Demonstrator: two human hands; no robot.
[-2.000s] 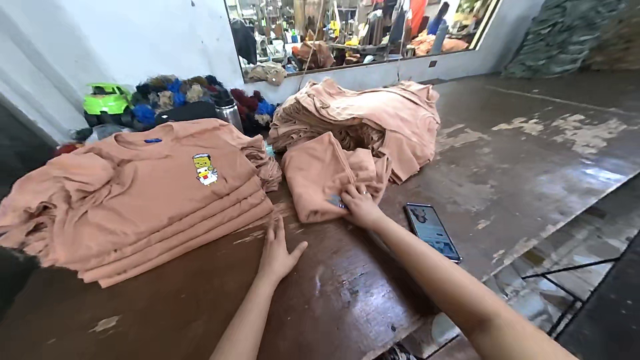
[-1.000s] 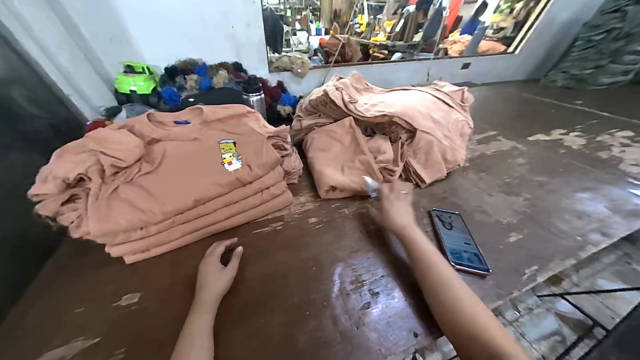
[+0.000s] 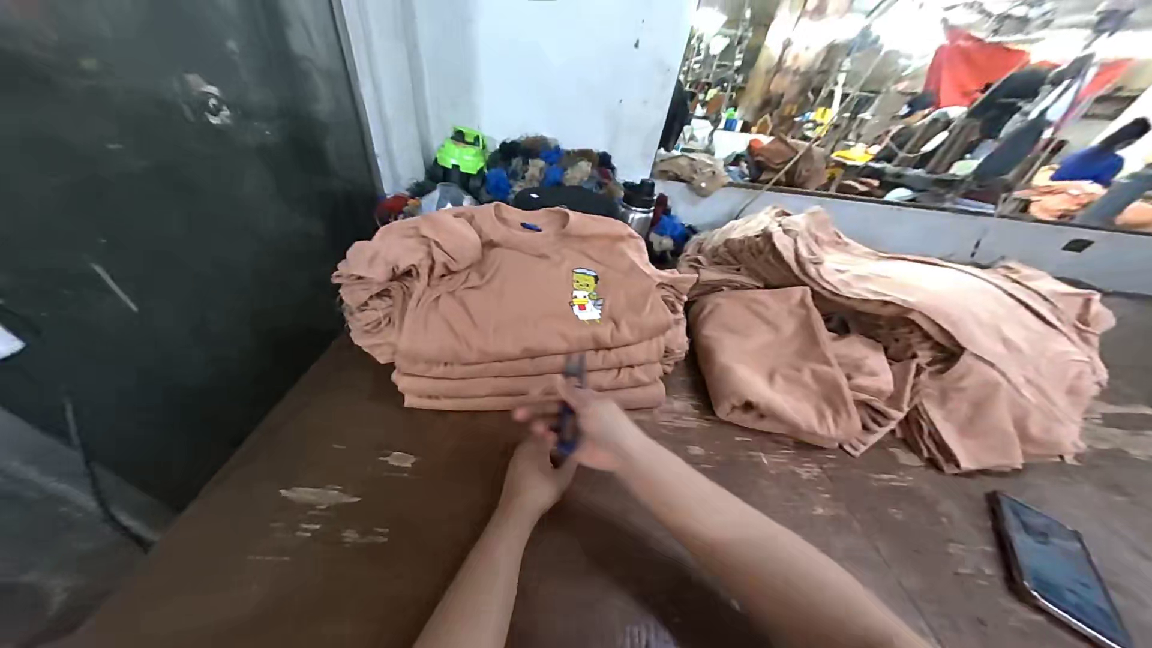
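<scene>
My right hand (image 3: 598, 427) grips a small dark-handled tool (image 3: 567, 423), blurred, that looks like thread snips, its metal end pointing away from me. Directly below it, my left hand (image 3: 535, 472) touches or nearly touches the tool's handle end; its fingers are partly hidden. Just beyond both hands lies a neat stack of folded salmon-brown T-shirts (image 3: 504, 315), the top one bearing a cartoon figure patch (image 3: 585, 295). To the right sits a looser heap of the same cloth (image 3: 945, 306), with a folded piece (image 3: 765, 369) at its near left side.
A smartphone (image 3: 1062, 567) lies at the right on the worn brown table (image 3: 360, 558). Behind the stack are a green toy car (image 3: 462, 153), bundles of coloured yarn or cloth (image 3: 549, 166) and a metal bottle (image 3: 638, 205). A dark panel stands at left; a wall opening shows a cluttered room.
My right hand has left the loose heap's near side and come to my left hand before the stack, with the tool in it. The view has swung left.
</scene>
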